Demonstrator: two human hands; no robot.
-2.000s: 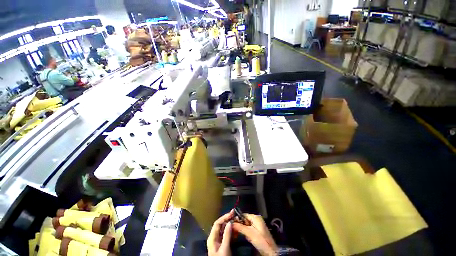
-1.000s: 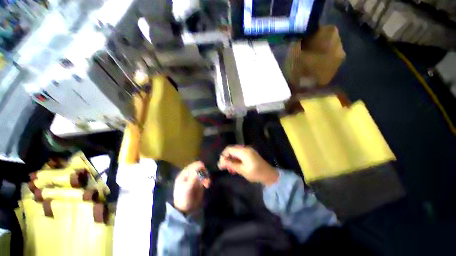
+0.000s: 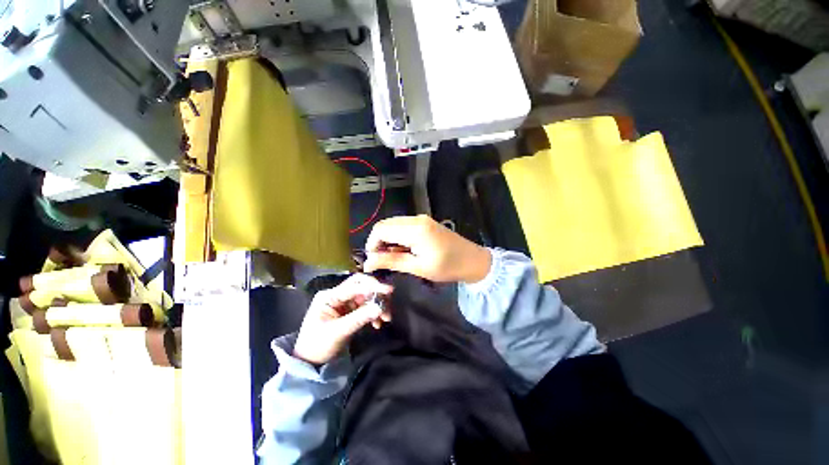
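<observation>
My left hand [image 3: 341, 318] holds a small round metal piece [image 3: 375, 299], which looks like a bobbin case, between thumb and fingertips above my lap. My right hand [image 3: 427, 250] is just above and to the right, fingers curled and pinched; a small dark bit shows at its fingertips, too small to name. The hands are apart. The yellow workpiece [image 3: 273, 173] hangs from the narrow arm bed [image 3: 215, 363], its brown edge along the amber template [image 3: 195, 213] under the sewing machine head [image 3: 82, 82].
Rolled yellow pieces with brown ends [image 3: 91, 315] lie at the left. A flat yellow pile [image 3: 604, 200] lies on a dark surface at the right, with an open cardboard box [image 3: 582, 45] behind it. A white machine table [image 3: 464, 73] juts out ahead. A thin red hose [image 3: 382, 195] loops beneath.
The view has tilted down towards my lap. My hands, together at first, have separated, and the round metal piece now shows clearly in my left fingertips. The yellow workpiece still hangs at the arm bed.
</observation>
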